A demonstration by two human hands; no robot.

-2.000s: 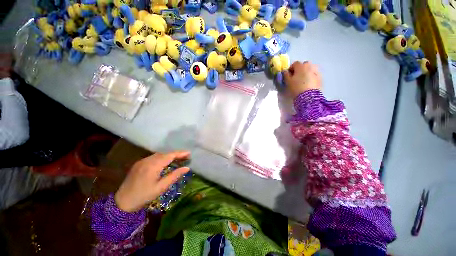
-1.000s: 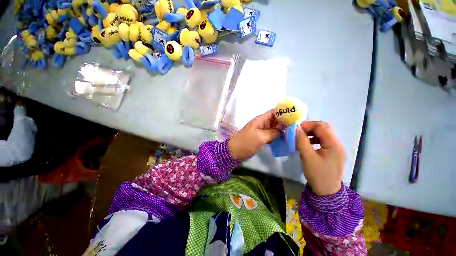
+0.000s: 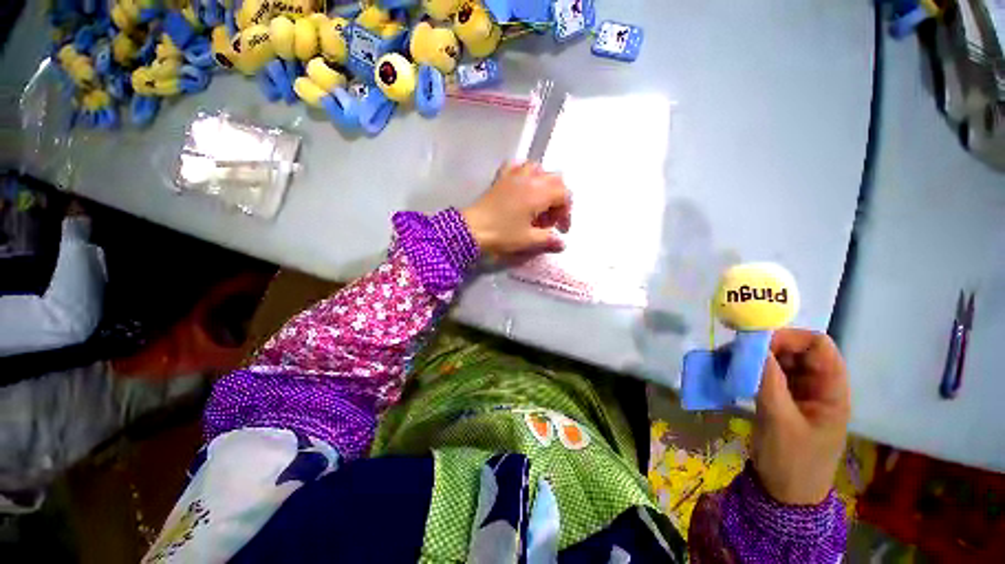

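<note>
My right hand (image 3: pixel 802 413) holds a plush item by its light-blue band. Its round yellow head (image 3: pixel 756 297) with dark lettering points up, and a blue hang tag (image 3: pixel 699 380) hangs at its left on a thin yellowish string. My left hand (image 3: pixel 520 209) lies over the clear bags, fingers bent at the left edge of the glaring stack (image 3: pixel 606 187). Whether it grips a bag cannot be told. The stack has red-pink lines at its near end. A second greyish clear stack (image 3: pixel 472 132), with a red-pink line at its top, lies to the left, partly under my left hand.
A heap of yellow-blue plush items (image 3: pixel 292 39) lies along the far left side. A small crinkled bag packet (image 3: pixel 237 163) lies at left. Snips (image 3: pixel 957 344) lie at right. A grey metal piece (image 3: pixel 979 83) is at top right. Another person's white sleeve (image 3: pixel 68 289) shows at far left.
My right hand took a plush item from the table's far side, brought it back, then moved it right and nearer. My left hand let go of it and moved onto the bags.
</note>
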